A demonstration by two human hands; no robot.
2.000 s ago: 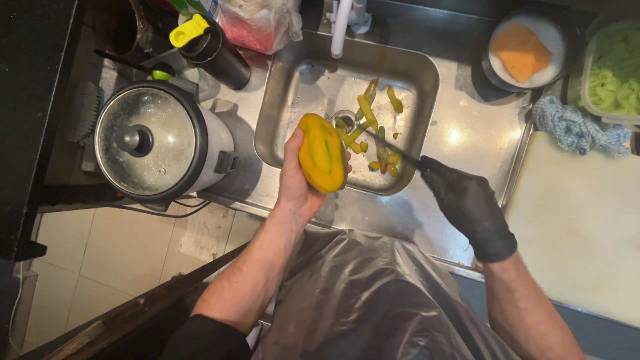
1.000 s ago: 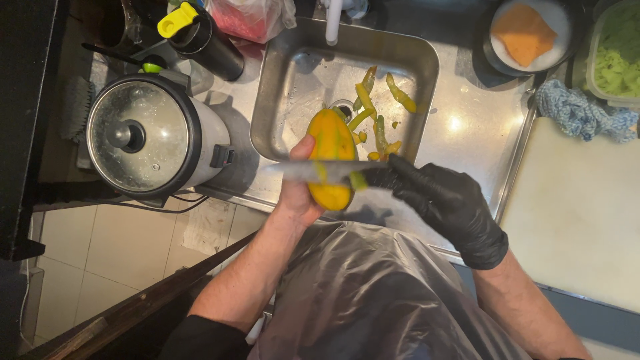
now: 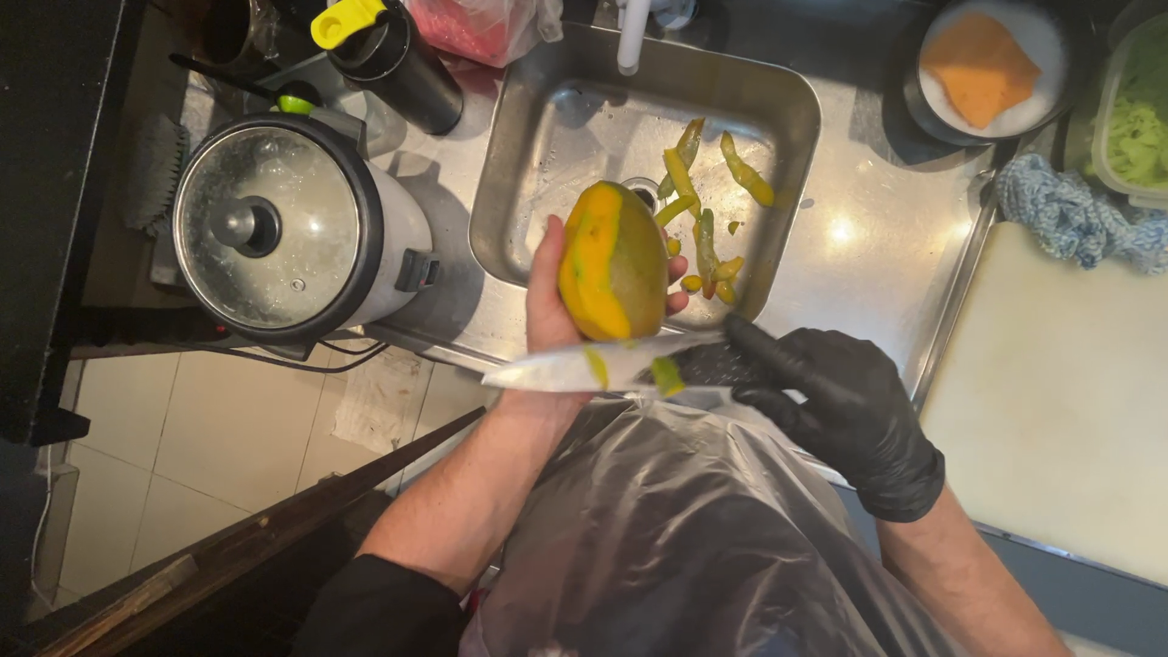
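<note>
A partly peeled mango (image 3: 613, 263) rests in my bare left hand (image 3: 555, 301), whose fingers curl around it over the near edge of the steel sink. One side shows yellow flesh; the right side still has green skin. My right hand (image 3: 830, 411), in a black glove, grips a kitchen knife (image 3: 584, 367) by its dark handle. The blade points left, just below the mango and over my left wrist, with bits of peel stuck on it. Strips of mango peel (image 3: 705, 242) lie in the sink (image 3: 794, 100) near the drain.
A rice cooker (image 3: 274, 228) with a glass lid stands left of the sink, beside a black bottle (image 3: 401, 73). The faucet (image 3: 633, 36) reaches over the back. At right are a bowl with an orange sponge (image 3: 981, 68), a blue cloth (image 3: 1068, 210), a green-filled tub (image 3: 1136, 137) and a white cutting board (image 3: 1049, 392).
The mango has turned in my left hand, so green skin now faces up. The knife has moved from right of the mango, across it, to below it.
</note>
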